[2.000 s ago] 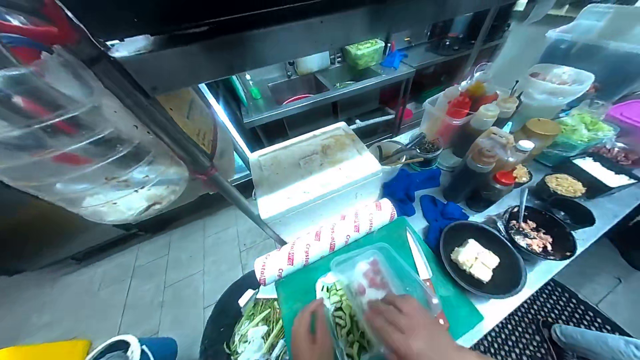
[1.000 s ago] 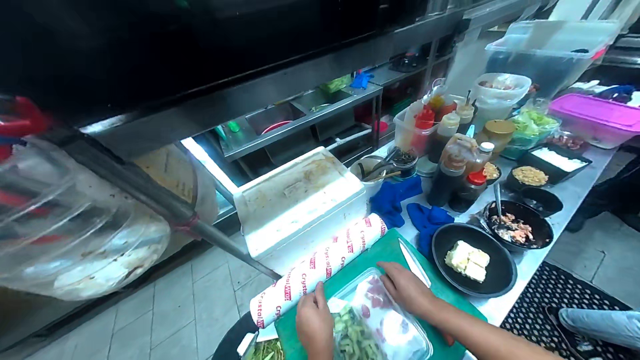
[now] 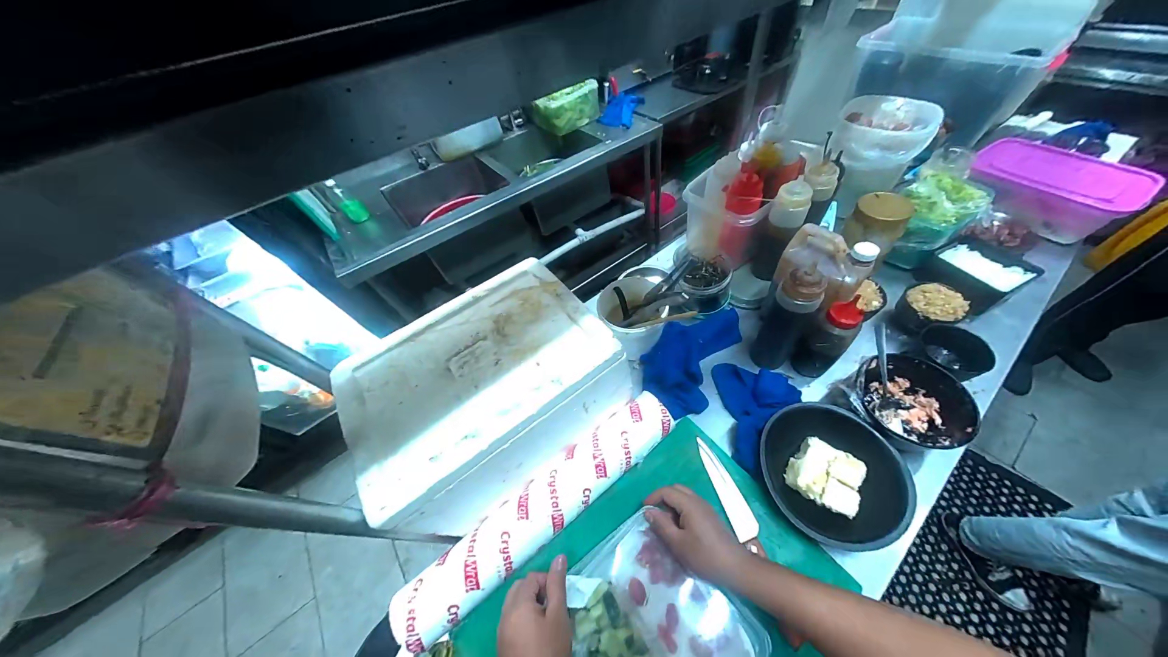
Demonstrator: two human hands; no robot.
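Observation:
My right hand (image 3: 692, 534) grips the far edge of a clear plastic container (image 3: 675, 584) with red pieces showing through it. My left hand (image 3: 537, 610) is beside the container's left side, near chopped green vegetable pieces (image 3: 604, 625); whether it grips the rim cannot be told. The container is over a green cutting board (image 3: 766, 511). A knife with a pale blade (image 3: 728, 488) lies on the board beyond my right hand. To the board's left lies a roll of plastic wrap (image 3: 538, 511). A black bowl (image 3: 776, 520) with pale white blocks (image 3: 826, 476) stands to the right.
A white foam box (image 3: 484, 383) stands beyond the roll. Blue cloths (image 3: 689, 356), sauce bottles (image 3: 798, 310), a black bowl of chopped food with a spoon (image 3: 922, 401) and a pink-lidded container (image 3: 1068, 178) are on the counter. A person's leg (image 3: 1058, 538) is at the right, by a black mat (image 3: 976, 584).
My right hand has moved from the container's near end to its far edge. The container is turned differently on the board. The view has shifted.

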